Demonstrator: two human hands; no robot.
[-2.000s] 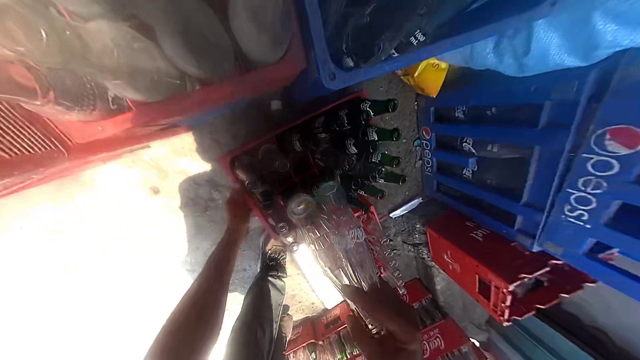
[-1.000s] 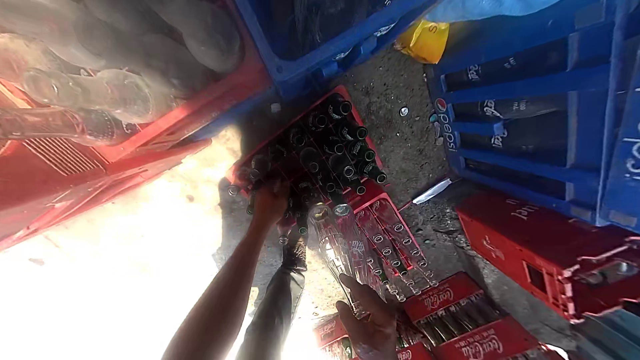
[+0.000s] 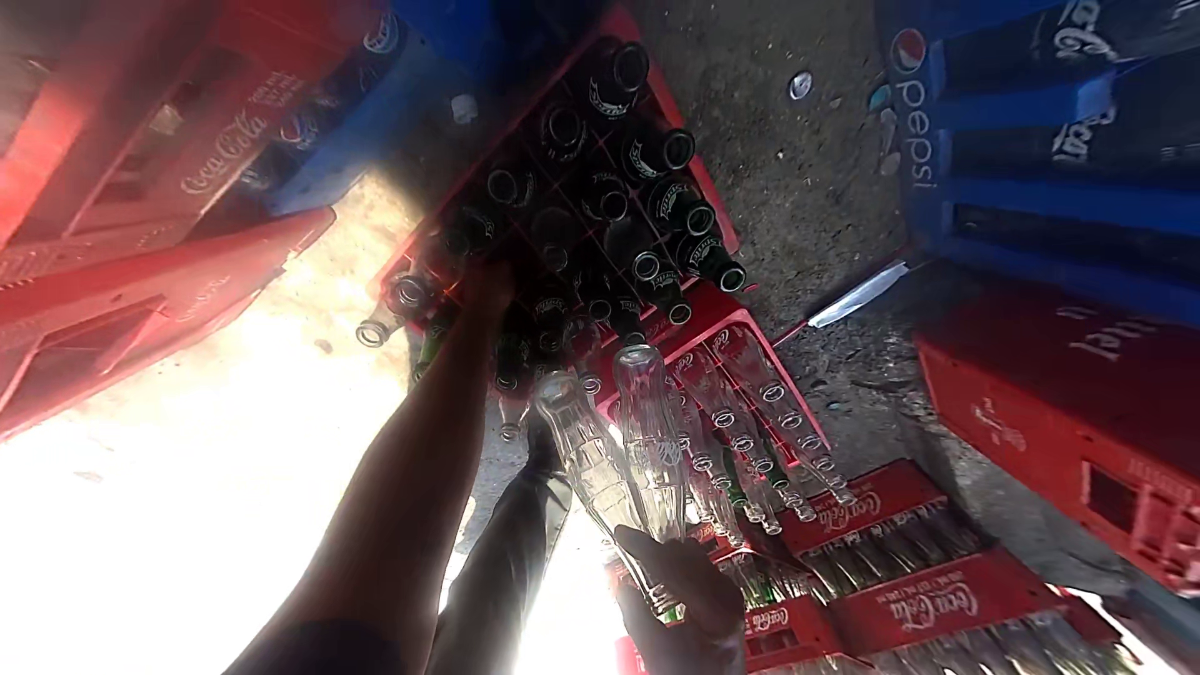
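Two clear glass bottles (image 3: pixel 623 450) are gripped by their necks in my right hand (image 3: pixel 689 591), bases pointing up the view. My left hand (image 3: pixel 497 277) reaches down into a red plastic crate (image 3: pixel 670 108) of dark green glass bottles (image 3: pixel 675 202); its fingers are lost in shadow among the bottles, so its hold cannot be seen. A clear bottle (image 3: pixel 375 328) leans out at the crate's left corner. Beside this crate, below it in the view, a second red crate (image 3: pixel 778 375) holds several clear glass bottles (image 3: pixel 741 422).
Red Coca-Cola crates (image 3: pixel 923 605) with bottles lie at the bottom right. Blue Pepsi crates (image 3: pixel 923 122) and a red crate (image 3: pixel 1059 403) stand at the right, more red crates (image 3: pixel 187 187) at the left. A white strip (image 3: pixel 858 295) lies on the ground.
The view has come closer to the crate of green bottles. My left hand has moved from the crate's edge in among the bottles. My right hand keeps hold of the clear bottles.
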